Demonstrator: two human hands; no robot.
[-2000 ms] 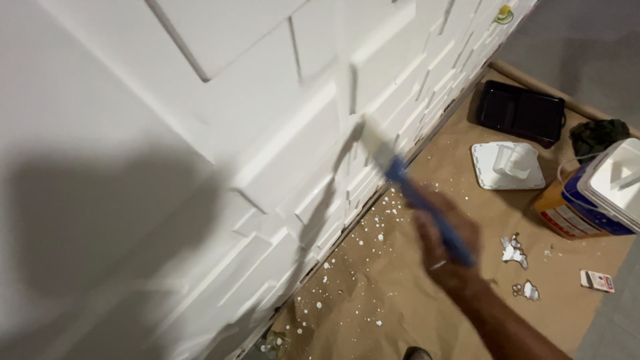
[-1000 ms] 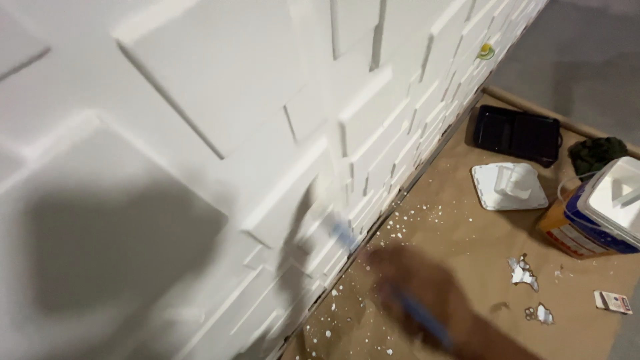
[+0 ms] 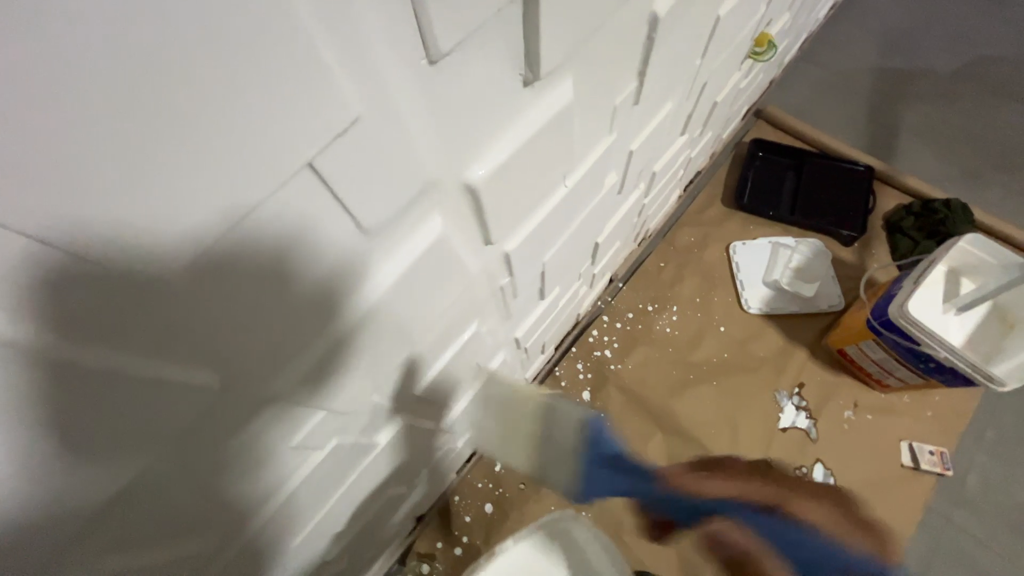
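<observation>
My right hand point(image 3: 760, 512), blurred at the bottom right, holds the blue handle of a paintbrush point(image 3: 552, 436). The pale bristles point left toward the lower part of a white wall of raised rectangular blocks point(image 3: 528, 184); whether they touch it cannot be told. Below the brush, a white rounded container point(image 3: 552, 552) shows in part at the bottom edge. My left hand is not in view.
Brown paper point(image 3: 680, 384) with white paint spots covers the floor along the wall. On it are a black paint tray point(image 3: 804, 188), a white lid point(image 3: 752, 280), an open paint bucket point(image 3: 888, 328), dark cloth point(image 3: 928, 224) and a small box point(image 3: 926, 458).
The brush and my right hand have moved lower in the view. A white container has come into sight at the bottom edge.
</observation>
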